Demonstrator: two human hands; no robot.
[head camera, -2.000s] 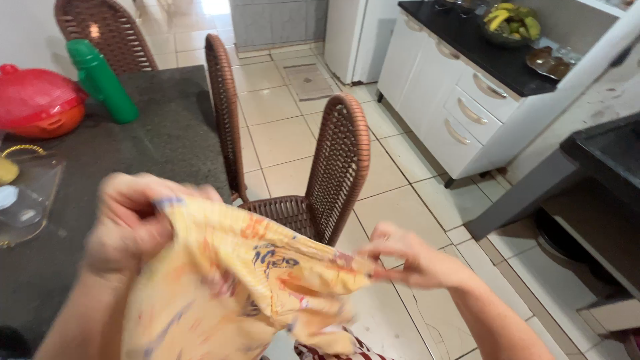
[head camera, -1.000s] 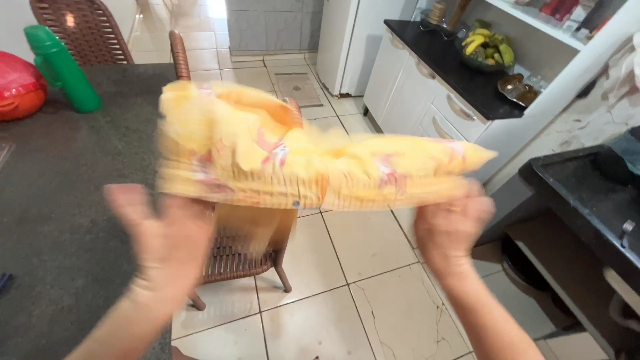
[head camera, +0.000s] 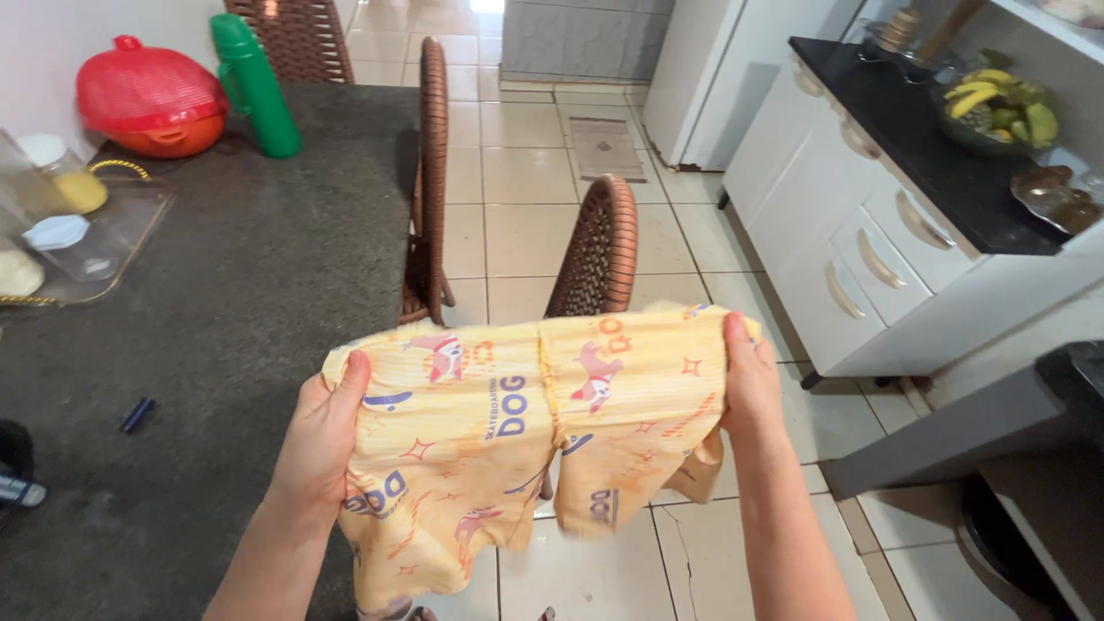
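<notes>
A pair of yellow shorts (head camera: 517, 423) with a printed dog pattern hangs stretched by its waistband between my hands. My left hand (head camera: 332, 423) grips the waistband's left end, thumb on the front, beside the dark table's edge. At the opposite end, my right hand (head camera: 749, 375) pinches the waistband with its thumb in front. The two legs of the garment hang down, the left one lower in view. Fingers behind the cloth are mostly hidden.
The dark stone table (head camera: 285, 250) bears a red covered container (head camera: 151, 99), a green thermos (head camera: 256, 86) and a tray (head camera: 142, 233) with jars. Woven chairs (head camera: 599, 250) stand beyond the shorts. A white cabinet (head camera: 828, 216) with a fruit bowl (head camera: 1000, 112) stands at right.
The yellow cloth was bunched and blurred in motion; now it hangs spread out, recognizable as shorts. My left hand, its fingers spread a second ago, now grips the waistband.
</notes>
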